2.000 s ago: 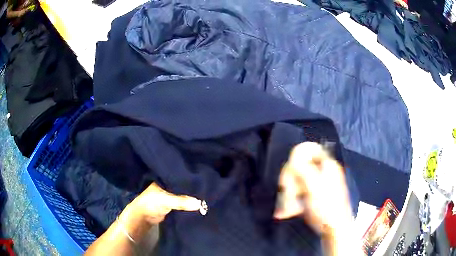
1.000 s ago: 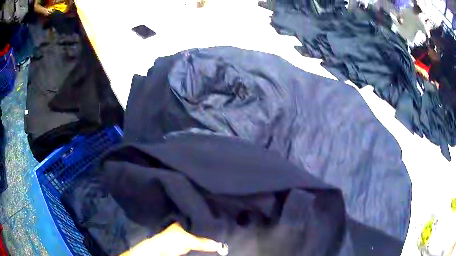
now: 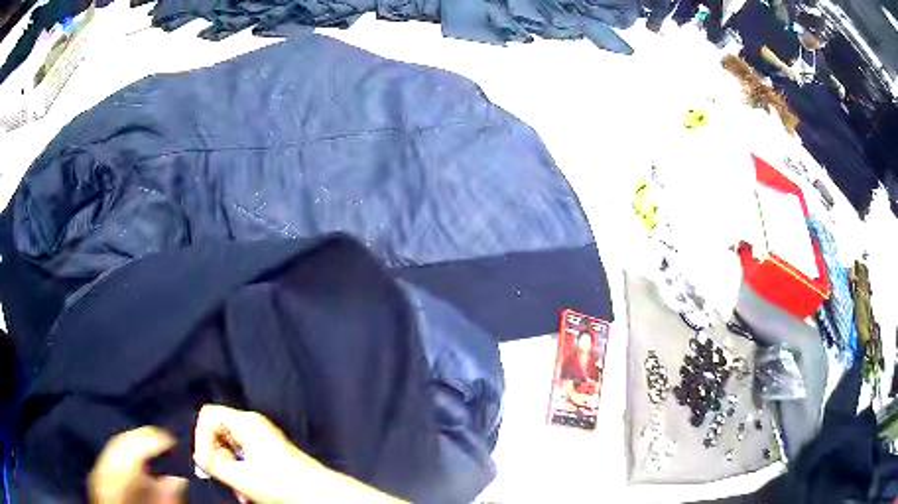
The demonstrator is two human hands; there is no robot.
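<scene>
The dark navy coat's matte shell point(image 3: 325, 325) is bunched at the lower left. Its shinier blue lining point(image 3: 345, 167) spreads in a wide curve behind. My left hand point(image 3: 138, 468) is blurred over the shell near the bottom edge, with thumb and finger apart and nothing visible between them. My right hand point(image 3: 236, 453) is beside it, with its fingers closed around a small dark tool with a bluish part, mostly hidden. A tiny pale glint shows at its fingertips; I cannot tell if it is a fastener. No needle or thread can be made out.
A red-edged smartphone point(image 3: 579, 370) lies right of the coat. A grey cloth point(image 3: 645, 305) holds loose black fasteners point(image 3: 703, 379), silver fasteners point(image 3: 655, 374) and a clear bag point(image 3: 778, 374). An open red box point(image 3: 788, 285) stands at the right. Dark fabric pieces point(image 3: 492, 20) lie along the far edge.
The view has swung right, bringing the phone, fasteners and red box into sight. My right hand has come back into view beside my left. The silver disc at my left fingertip no longer shows.
</scene>
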